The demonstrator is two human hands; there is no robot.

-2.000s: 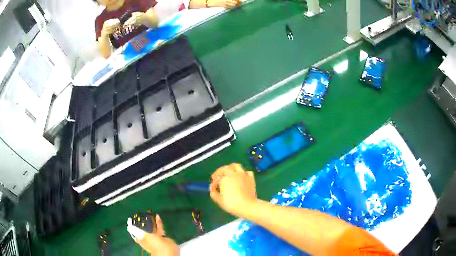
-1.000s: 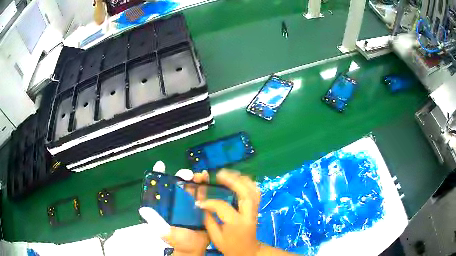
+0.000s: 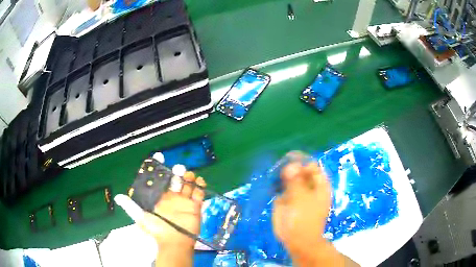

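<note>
My left hand [image 3: 175, 216], with white finger cots, holds a black phone middle frame [image 3: 151, 182] with gold dots at one end. Its centre is see-through, with my palm and blue film showing through. My right hand [image 3: 302, 208] is to the right of the frame, blurred, pinching a translucent blue protective film [image 3: 263, 174] between the fingertips. The peeled film pile [image 3: 360, 187] lies on the white work sheet [image 3: 404, 208], partly behind my right hand. A filmed phone middle frame [image 3: 190, 154] lies on the green belt just beyond my left hand.
Several filmed frames [image 3: 323, 88] lie on the green conveyor belt [image 3: 282, 125]. Two open-centred frames [image 3: 90, 205] lie at left. Stacked black blister trays [image 3: 125, 78] stand at upper left. Machine parts [image 3: 443, 31] are at upper right.
The film has come off the frame in my left hand and my right hand has moved right with it. The belt frames appear further left in view.
</note>
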